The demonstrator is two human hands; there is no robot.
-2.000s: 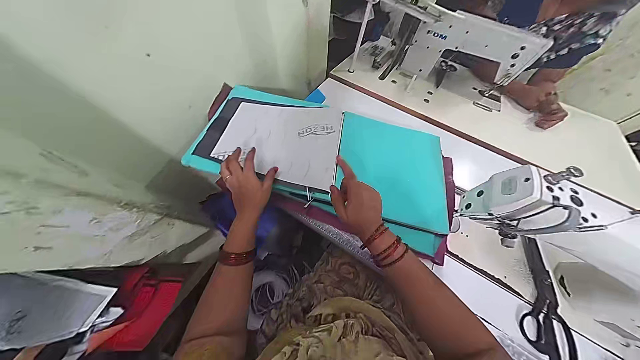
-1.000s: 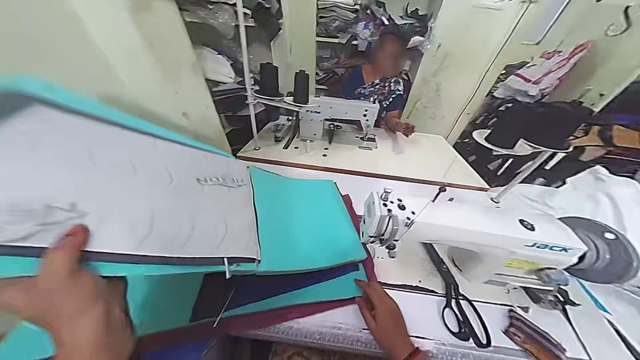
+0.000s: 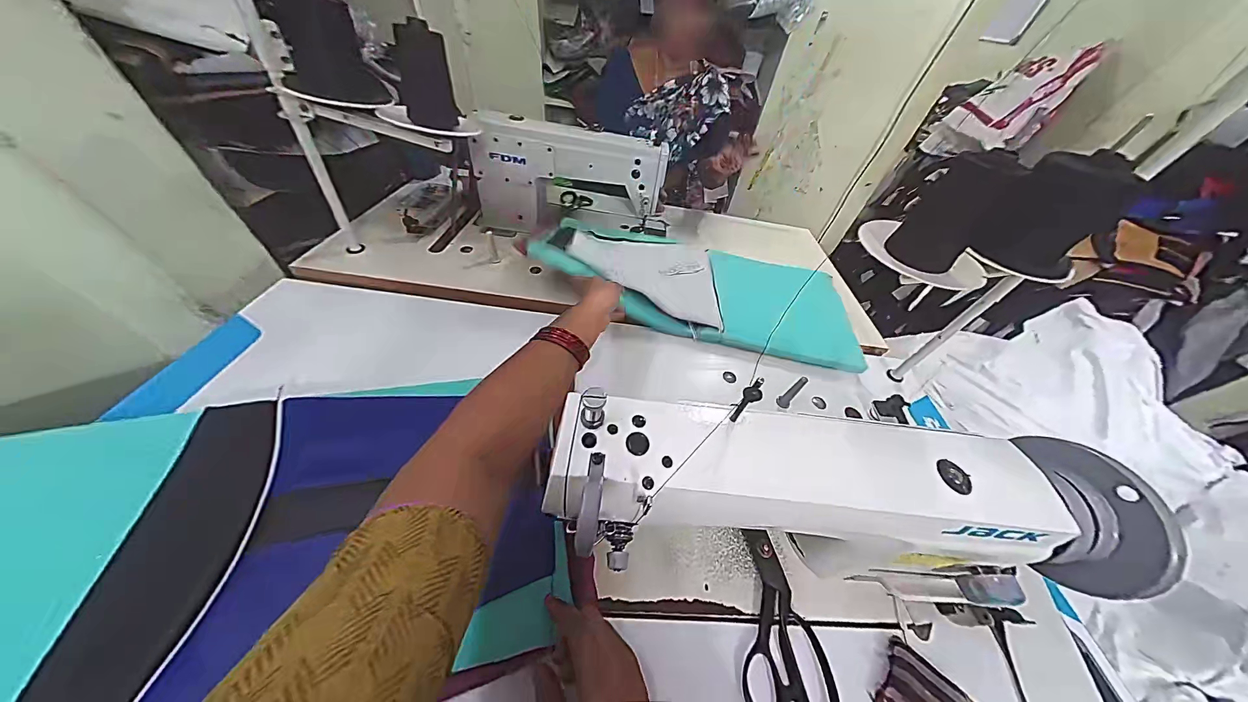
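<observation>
Stretched forward, my left hand (image 3: 597, 295) grips the near edge of a folded turquoise fabric piece (image 3: 780, 307) with a light grey panel (image 3: 653, 273). That piece lies across the far table in front of the white FDM sewing machine (image 3: 565, 166). Low in the view, my right hand (image 3: 597, 648) touches the right edge of a turquoise, navy and black fabric piece (image 3: 341, 439), beside the nearer Jack sewing machine (image 3: 819, 478); its fingers are partly hidden. Black-handled scissors (image 3: 770, 604) lie right of my right hand.
A person (image 3: 682, 107) is behind the far machine. Thread cones (image 3: 429, 78) stand at the back left, and more black cones (image 3: 941, 210) at the right. White cloth (image 3: 1082, 370) is heaped at the right. A striped item (image 3: 916, 673) lies near the scissors.
My left hand has carried the grey-panelled turquoise piece forward onto the far table, uncovering the navy and black piece. My right hand stays by the near stack. The view has shifted right.
</observation>
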